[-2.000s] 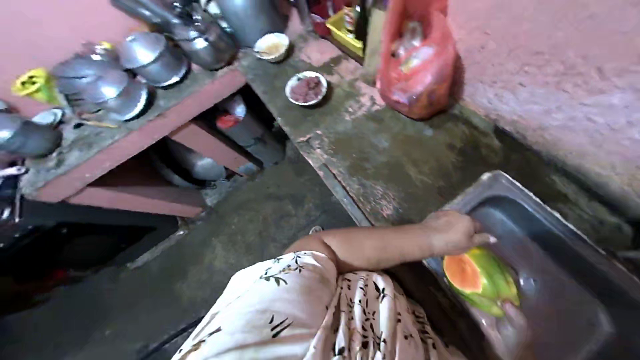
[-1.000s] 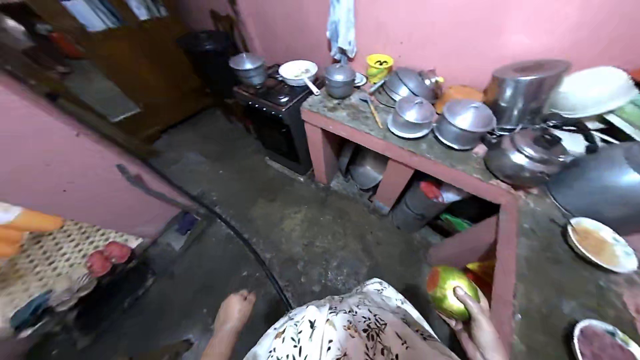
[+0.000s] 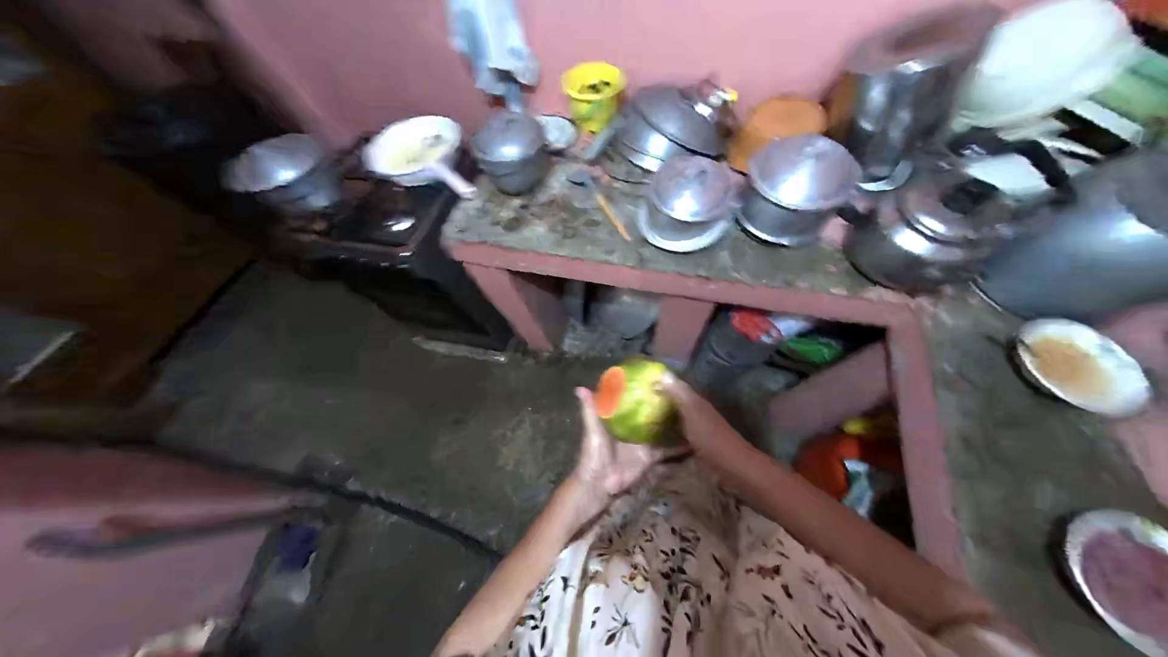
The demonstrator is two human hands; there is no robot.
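A green and yellow papaya (image 3: 643, 406), its orange flesh showing at a cut face on the left, is held in front of my patterned dress. My right hand (image 3: 689, 415) grips its right side. My left hand (image 3: 602, 456) is at its lower left, palm up and fingers spread, close below the fruit; whether the palm bears any of it is hard to tell through the blur.
Beyond my hands runs a concrete counter (image 3: 584, 242) with lidded pots (image 3: 689, 192), a kettle (image 3: 922, 228) and a yellow container (image 3: 593, 91). A stove (image 3: 392, 219) holds a white pan (image 3: 412, 148). Bowls of food (image 3: 1081, 365) stand at right.
The view has swung from the sink to the stove side. The papaya was in the sink in the oldest frame. Since the last one, my left hand has come in from the left to the papaya.
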